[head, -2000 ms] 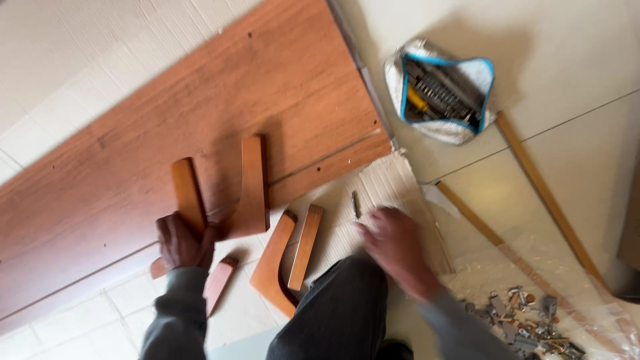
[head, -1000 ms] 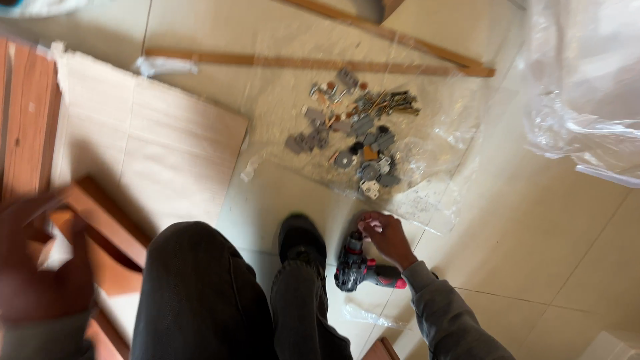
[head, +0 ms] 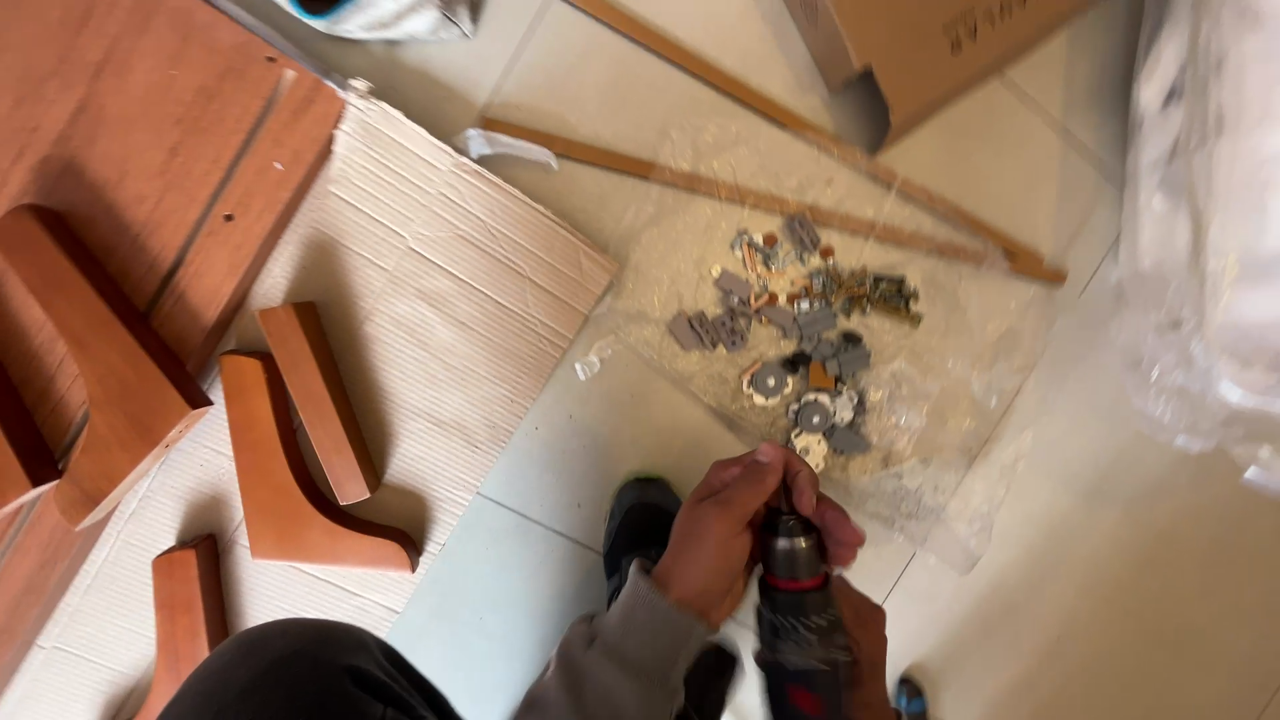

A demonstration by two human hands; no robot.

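Observation:
A black cordless drill [head: 800,620] with a red ring points away from me, near my shoes. My left hand [head: 725,530] has its fingers at the drill's tip, around what looks like a bit at the chuck [head: 795,545]. My right hand [head: 850,590] is on the drill's right side, partly hidden behind it, with fingertips beside the chuck. Just beyond the tip, metal and plastic furniture fittings [head: 815,410] and a bundle of screws [head: 880,295] lie on a clear plastic sheet. Curved wooden furniture legs [head: 275,480] rest at the left.
A corrugated cardboard sheet [head: 470,250] lies under the legs, beside a brown wooden panel [head: 230,270]. Two thin wooden strips [head: 700,185] cross the plastic sheet [head: 940,420]. A cardboard box [head: 910,50] is at the top, clear plastic wrap [head: 1210,250] at the right.
My left hand has left the wooden legs and come to the drill's tip. The drill, on the floor by my right hand one second ago, is now between both hands. The view has shifted right.

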